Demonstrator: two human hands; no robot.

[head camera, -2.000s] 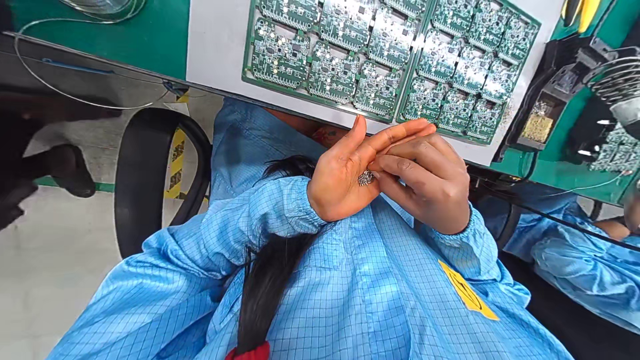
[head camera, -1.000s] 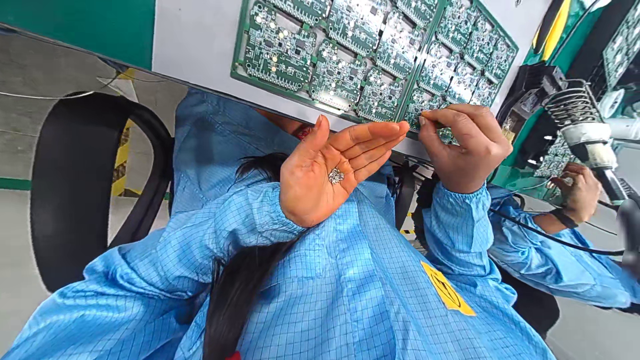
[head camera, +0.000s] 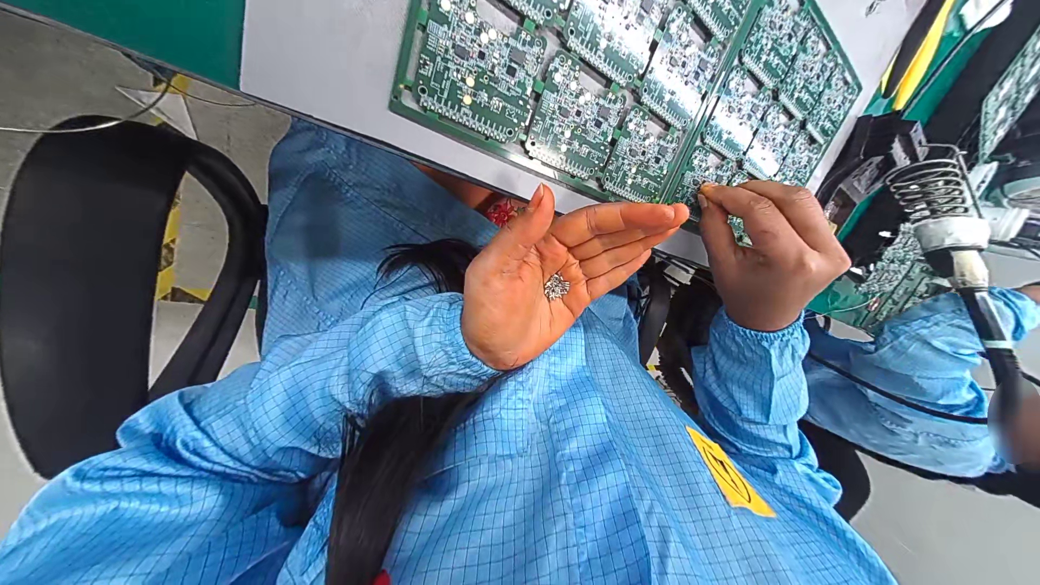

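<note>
My left hand [head camera: 544, 276] is turned palm up, fingers stretched to the right, and a small pile of tiny silvery metal parts [head camera: 556, 287] rests in its palm. Thumb and forefinger of my right hand [head camera: 756, 236] are pinched together at the near edge of the green panels of circuit boards; whether a tiny part is between them cannot be told. The left circuit board panel [head camera: 569, 114] and the right circuit board panel [head camera: 760, 114] lie side by side, with many chips and solder points. My left fingertips are just below the panels' near edge.
Under the panels is a grey-white work surface [head camera: 325, 65], with green mat [head camera: 122, 32] at its left. A soldering iron holder with a wire coil [head camera: 934, 187] stands right, near a co-worker's blue sleeve [head camera: 910, 366]. A black chair [head camera: 89, 284] is at left.
Two seconds ago my right fingers were at my left palm; they have moved away to the right and up to the panels. My left hand has stayed palm up with the metal parts.
</note>
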